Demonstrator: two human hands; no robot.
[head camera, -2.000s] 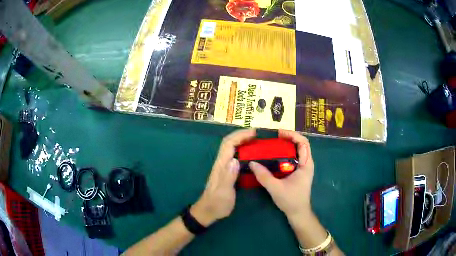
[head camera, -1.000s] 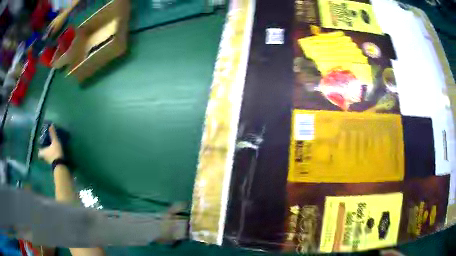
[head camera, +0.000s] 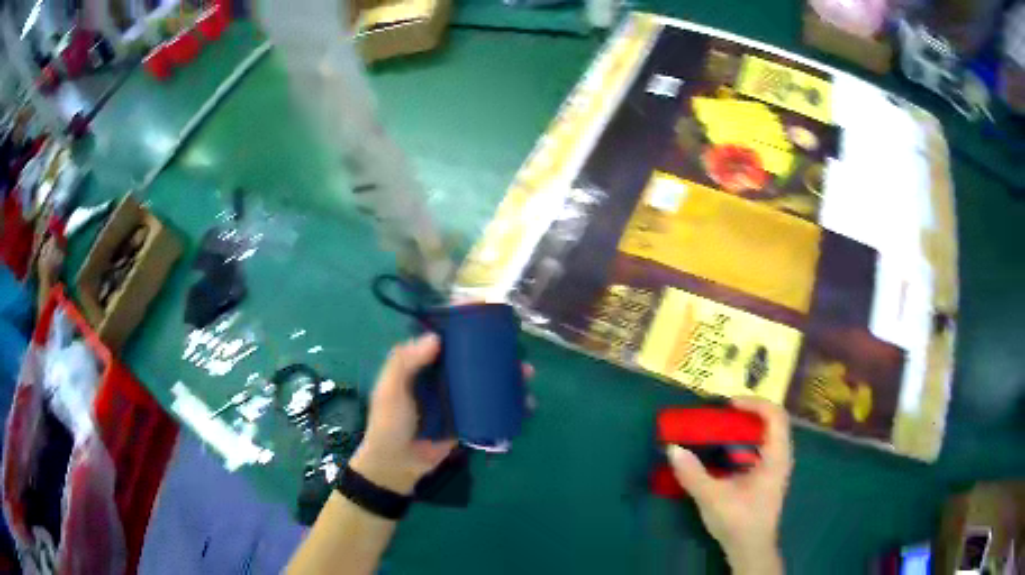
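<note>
My left hand (head camera: 393, 410), with a black wristband, holds a dark blue Bluetooth speaker (head camera: 483, 373) upright, left of the picture's middle. A dark carry strap loops from its top left. My right hand (head camera: 747, 489) grips a red Bluetooth speaker (head camera: 710, 427) at the lower right, below the cardboard mat's near edge. Its black control strip partly shows near my thumb. The two speakers are apart. The picture is somewhat blurred.
A printed cardboard mat (head camera: 719, 242) lies on the green bench (head camera: 584, 449). A pale metal post (head camera: 365, 152) stands behind the blue speaker. Black coiled cables (head camera: 301, 388) and shiny plastic scraps lie left. Cardboard boxes (head camera: 141, 275) and a red crate (head camera: 129, 449) are further left. A lit tester (head camera: 916, 559) shows lower right.
My left hand has come back from the far left with the dark blue speaker. The red speaker, earlier held in both hands, is now in my right hand only. The view has shifted.
</note>
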